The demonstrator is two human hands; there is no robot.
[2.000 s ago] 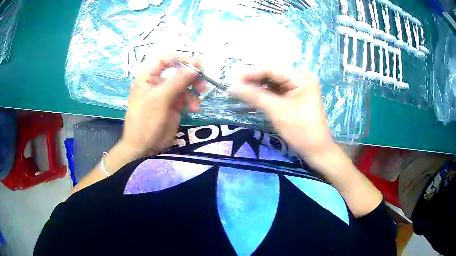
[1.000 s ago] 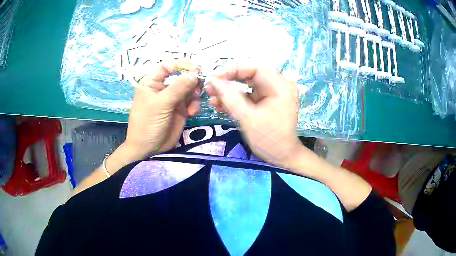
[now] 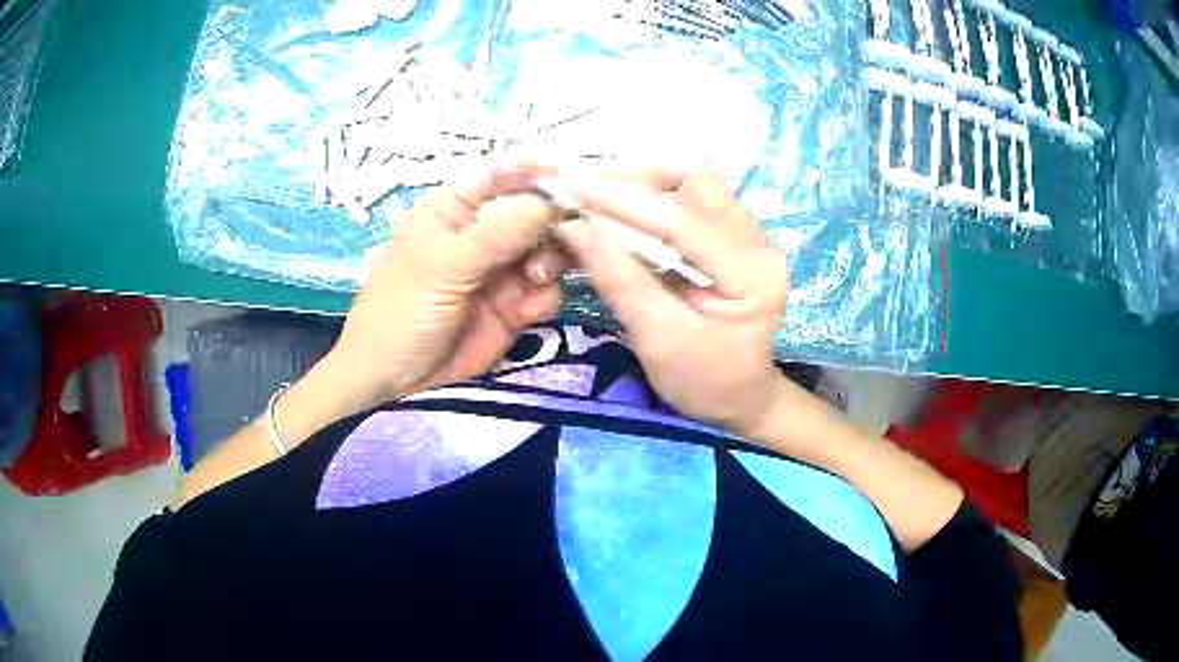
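A slim white plastic sleeve (image 3: 657, 248) slants down to the right, its lower end sticking out past the fingers of my right hand (image 3: 705, 304). My right hand grips it. My left hand (image 3: 453, 278) meets it at the sleeve's upper left end, with thumb and fingers pinched together on a small white piece, partly hidden and blurred. The join between the two pieces is covered by my fingertips. Loose narrow white sleeves (image 3: 375, 162) lie in a pile behind my left hand.
Clear plastic sheeting (image 3: 239, 194) covers the green table (image 3: 97, 155). Dark metal shafts (image 3: 698, 16) lie at the back. A clear tray (image 3: 1067, 239) with rows of white pieces stands at right. Red stools (image 3: 84, 433) stand below the table. A person's dark sleeve shows at lower right.
The dark shaft seen between my hands two seconds ago no longer shows. My hands have come together, and the white sleeve now slants down to the right from my fingertips.
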